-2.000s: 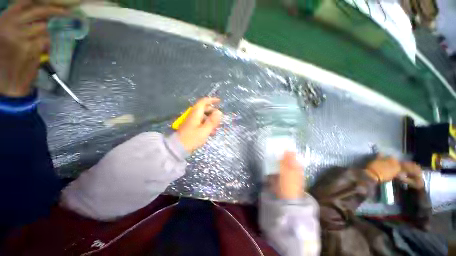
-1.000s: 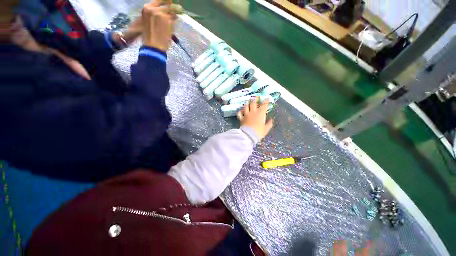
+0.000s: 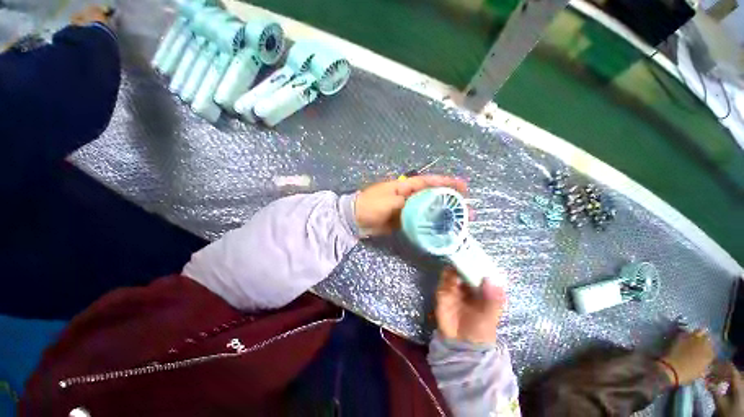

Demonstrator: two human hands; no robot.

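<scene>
A mint-green handheld fan (image 3: 435, 221) is held over the bubble wrap, its round grille up and its handle slanting down to the right. My left hand (image 3: 396, 204) is at the fan head, its fingers stretched behind the grille and partly hidden. My right hand (image 3: 471, 308) grips the lower end of the handle. The yellow handle and thin shaft of a screwdriver (image 3: 418, 171) show just beyond my left hand, mostly covered by it.
Several mint-green fans (image 3: 236, 77) lie in a row at upper left. Metal fittings (image 3: 586, 204) and small green pieces (image 3: 552, 213) lie at right. Another fan (image 3: 600, 295) lies near a neighbour's hand (image 3: 689, 356). A dark sleeve (image 3: 61, 89) is at left. A metal post (image 3: 514, 53) stands by the belt.
The view has swung right from the fan row. My left hand has left the row, and a fan is now held between both hands. The screwdriver is now mostly covered.
</scene>
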